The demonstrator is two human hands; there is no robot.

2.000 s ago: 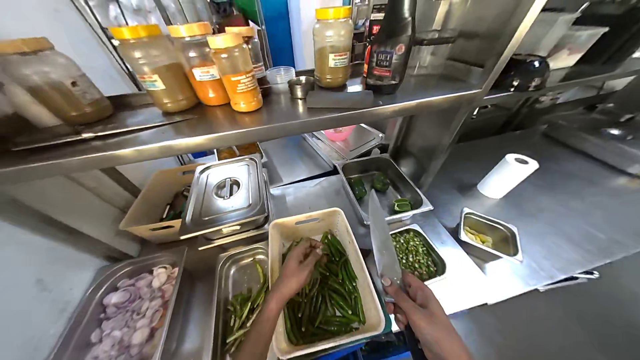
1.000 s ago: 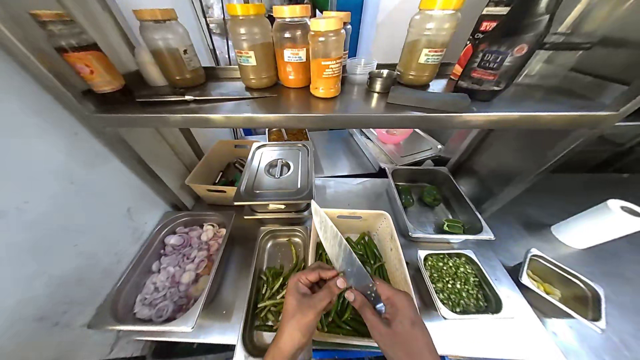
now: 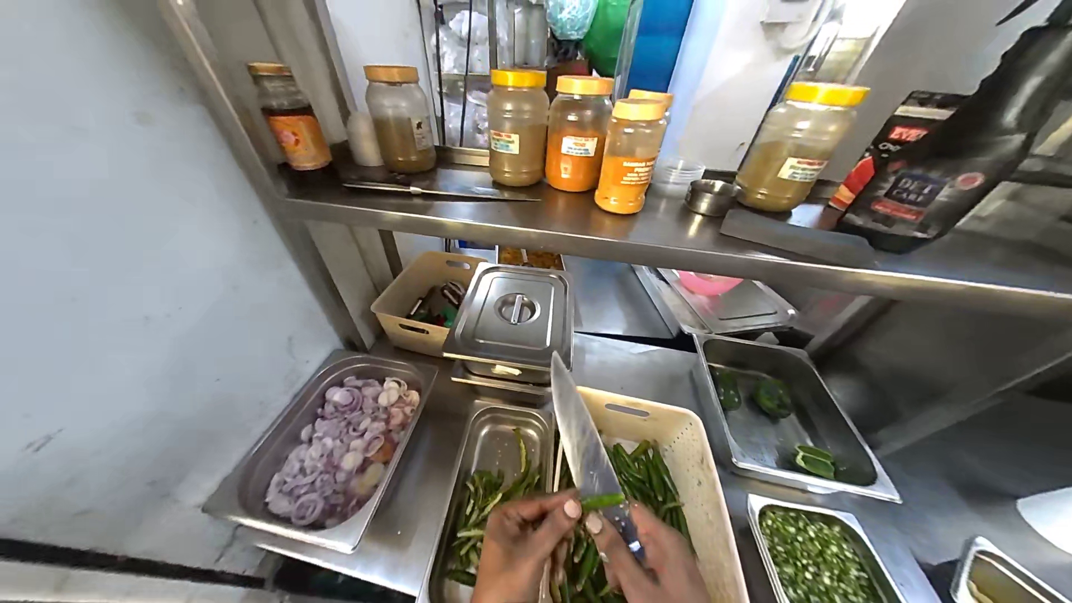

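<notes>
My right hand (image 3: 649,548) grips the dark handle of a chef's knife (image 3: 584,435), its blade pointing up and slightly left. A green chilli (image 3: 601,502) lies against the blade near the handle, its left end pinched in the fingers of my left hand (image 3: 528,540). Both hands are over a cream plastic basket (image 3: 682,414) of whole green chillies (image 3: 645,477). Left of it, a narrow steel pan (image 3: 494,427) holds slit green chillies (image 3: 494,494), partly hidden by my left hand.
Sliced onions (image 3: 343,448) fill a steel pan at left. A lidded steel pan (image 3: 512,318) stands behind. At right are a steel pan with green capsicum (image 3: 772,398) and one of chopped green vegetable (image 3: 812,557). Jars and another knife (image 3: 440,193) lie on the steel shelf (image 3: 502,219) above.
Two seconds ago my left hand was down in the chilli basket and the knife was apart from it at right; now both hands are together at the blade. The view has swung left.
</notes>
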